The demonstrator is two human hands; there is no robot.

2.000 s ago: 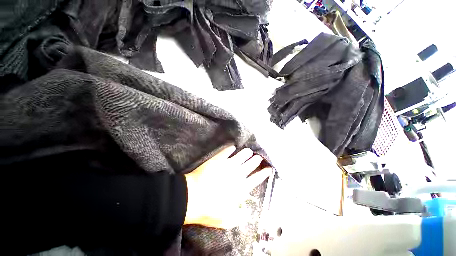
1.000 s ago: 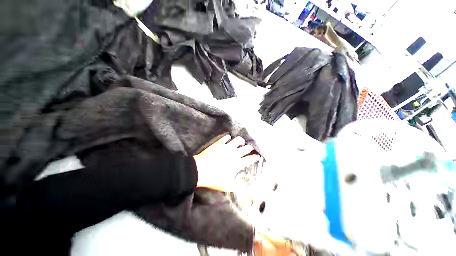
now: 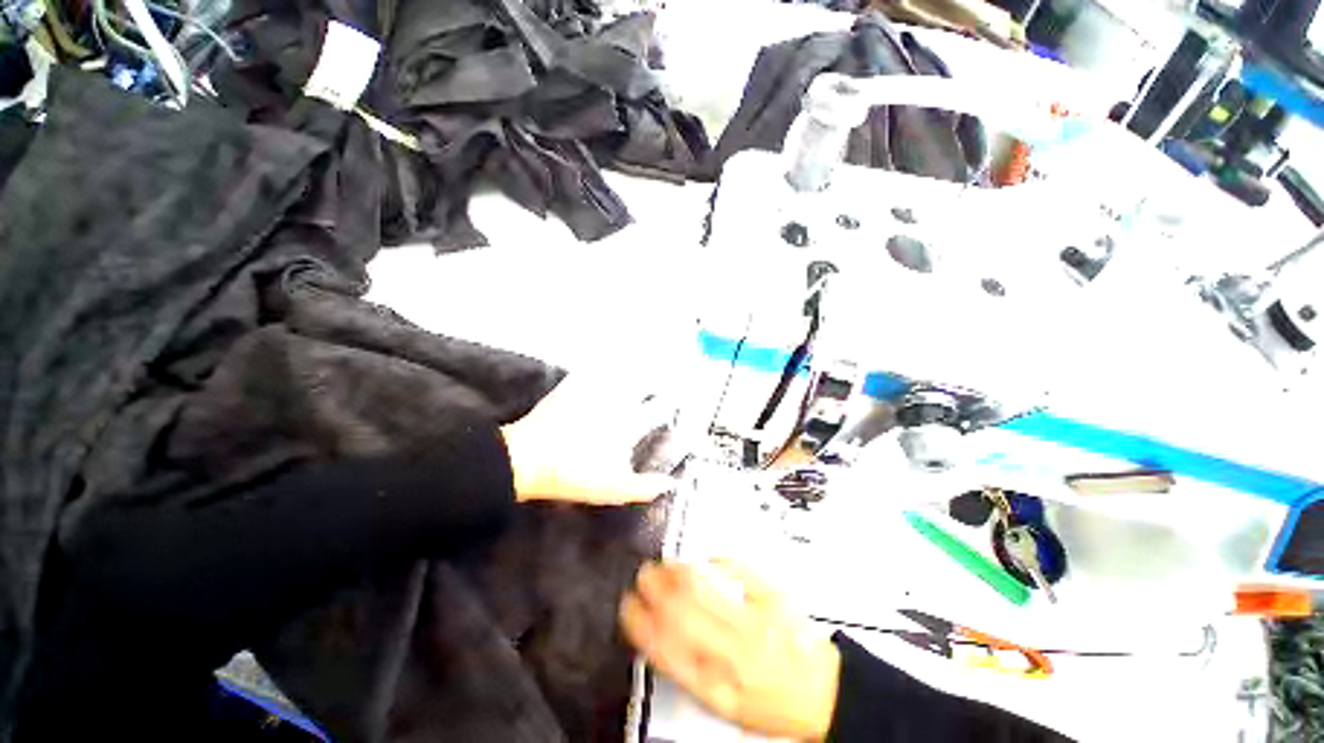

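Note:
A dark charcoal garment (image 3: 537, 595) spreads from the left side to the sewing machine's needle area. My left hand (image 3: 588, 462), in a black sleeve, lies on the garment with its fingers at the cloth beside the presser foot (image 3: 741, 444). Those fingertips are washed out by glare. My right hand (image 3: 733, 646) is blurred, with bent fingertips over the garment's right edge, just in front of the needle area; whether they grip the cloth is unclear. The white machine head (image 3: 929, 247) with blue stripes stands beyond both hands.
Orange-handled snips (image 3: 995, 646) and a green stick (image 3: 970, 557) lie right of my right hand, near small keys (image 3: 1028, 549). Dark cut pieces (image 3: 508, 109) and a pale tag (image 3: 343, 64) lie at the back. A dark bundle (image 3: 770, 95) is partly behind the machine.
The view has swung right and down, bringing the machine head and bed tools into view. My right hand, first unseen and then at the bottom edge, now shows fully at the garment's edge.

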